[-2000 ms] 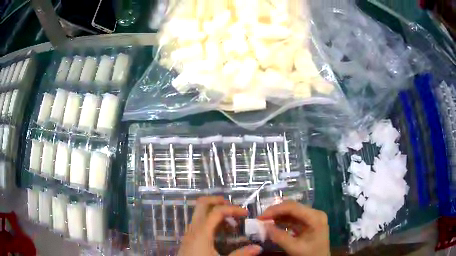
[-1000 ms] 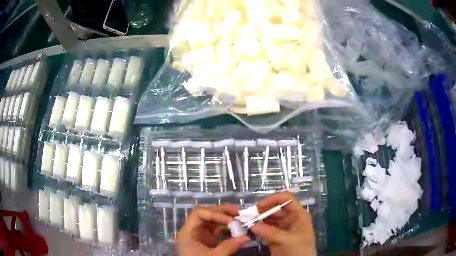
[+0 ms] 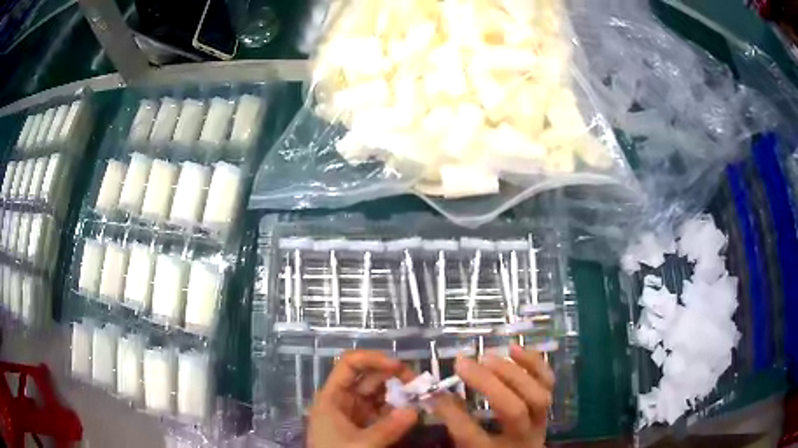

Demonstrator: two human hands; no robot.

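Note:
My left hand (image 3: 357, 404) and my right hand (image 3: 502, 398) are bare and meet over the near edge of the clear tray (image 3: 567, 289). Between their fingertips is a small white piece (image 3: 409, 391) against a slim stem (image 3: 444, 383), most of which is hidden by the fingers. A clear sleeve cannot be made out. The clear tray holds slim stems (image 3: 366, 289) lying in rows. A loose pile of small white pieces (image 3: 691, 328) lies to the right.
Filled units (image 3: 159, 192) stand in rows in clear trays at left. A large clear bag of cream blocks (image 3: 455, 96) lies behind the near tray. A greyish clear bag (image 3: 665, 105) is at back right, blue trays (image 3: 759, 254) at far right, a red stool (image 3: 35, 407) at lower left.
The stem, which pointed up and right out of my fingers, now lies flatter and mostly covered. My right fingers have opened out and moved over it. The view has shifted slightly.

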